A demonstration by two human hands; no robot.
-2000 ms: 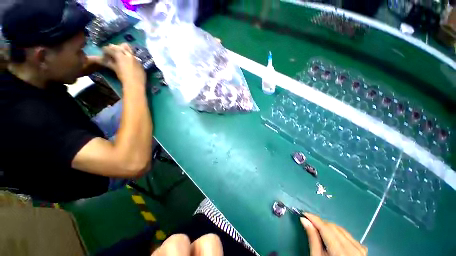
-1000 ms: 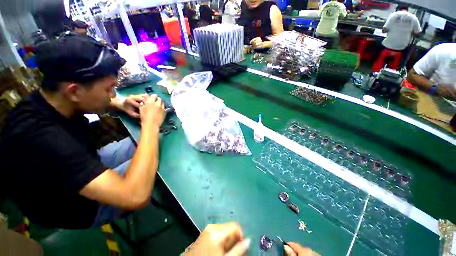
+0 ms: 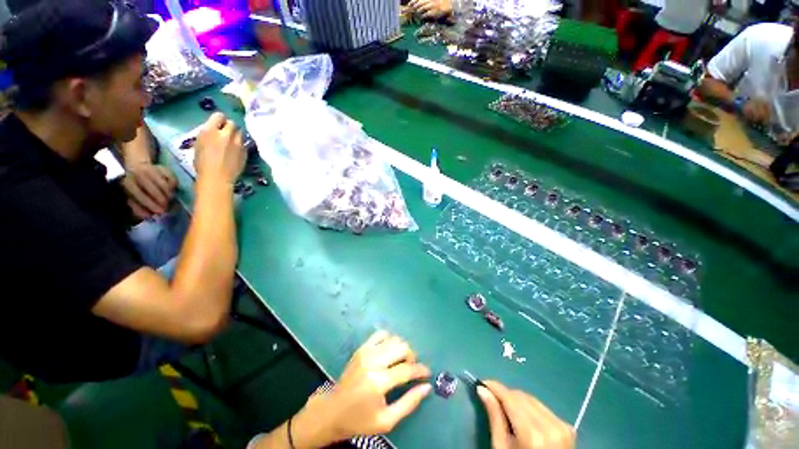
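Note:
A small dark, shiny housing [image 3: 446,383] lies on the green bench between my hands. My left hand [image 3: 377,386] is beside it, thumb and forefinger apart with their tips close to its left side; I cannot tell if they touch it. My right hand [image 3: 526,421] holds dark, thin tweezers [image 3: 474,380], their tips just right of the housing. Two more housings [image 3: 476,302] lie beyond. A small pile of whitish slivers [image 3: 510,351] lies to their right. The clear blister tray [image 3: 561,281] stands beyond, with dark pieces along its far row.
A large clear bag of pinkish-brown parts [image 3: 359,188] lies at the back left, beside a small blue-tipped bottle [image 3: 433,180]. A person in black [image 3: 114,228] works at the left. A bag of yellowish parts [image 3: 775,386] is at the right edge. Stacked trays [image 3: 350,22] stand behind.
My left hand has come further into view, next to the housing, with its fingers spread. My right hand shows more fully. The view has tilted down. The neighbour's near hand has lowered.

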